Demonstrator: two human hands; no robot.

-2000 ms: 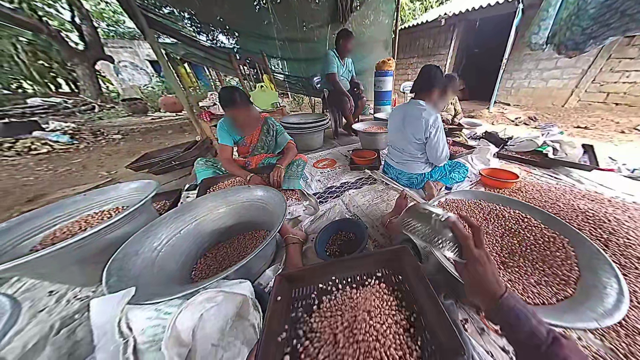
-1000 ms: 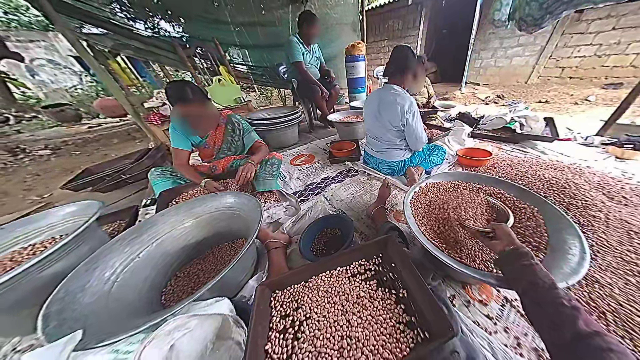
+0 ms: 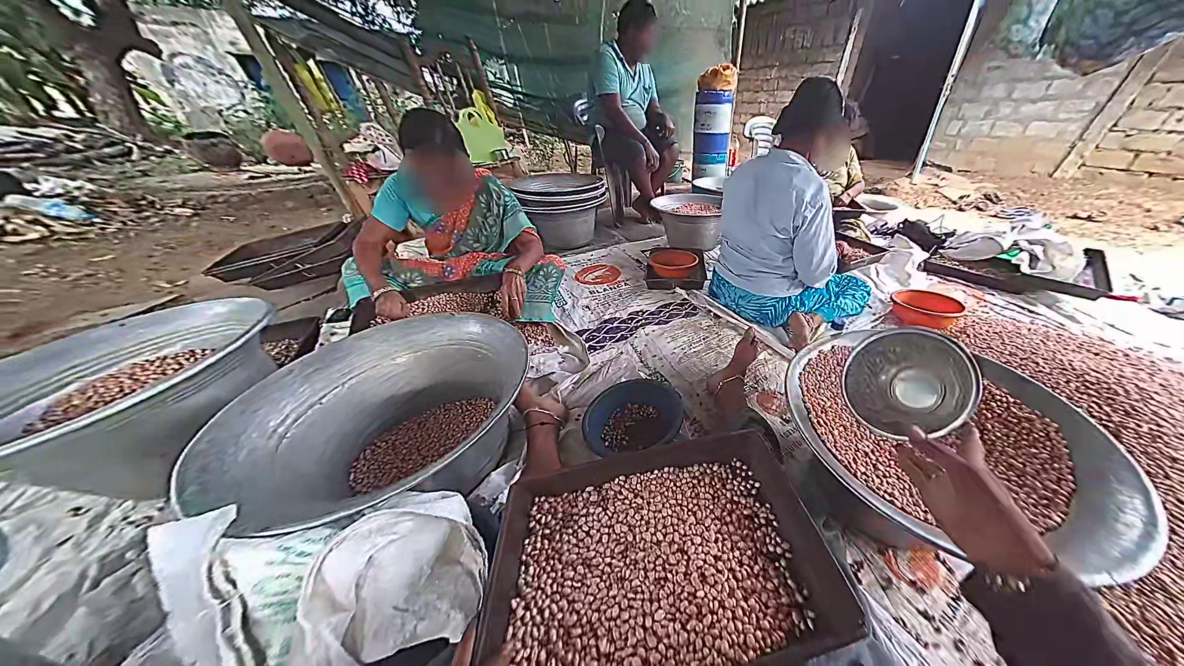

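My right hand (image 3: 976, 504) has its fingers and thumb at the lower rim of a round metal bowl (image 3: 911, 384). The bowl is tilted with its bare inside towards me, over a wide metal basin (image 3: 1105, 518) of reddish-brown nuts or seeds (image 3: 1027, 449). A dark rectangular tray (image 3: 638, 453), heaped with the same nuts, lies before me at the bottom centre. Only a sliver of my left hand (image 3: 465, 646) shows by the tray's lower left side; its fingers are hidden. A small blue basin (image 3: 592, 430) with some nuts stands beyond the tray.
Two large metal basins (image 3: 268, 407) with nuts stand at left, behind white sacks (image 3: 398, 573). My bare feet (image 3: 546, 407) flank the blue basin. Loose nuts (image 3: 1064, 361) cover the ground at right. One person (image 3: 449, 222) sorts nuts; another (image 3: 777, 231) sits near an orange bowl (image 3: 928, 308).
One second ago my right hand held the metal bowl down among the nuts in the right basin; now both are raised. The tray holds more nuts than two seconds ago.
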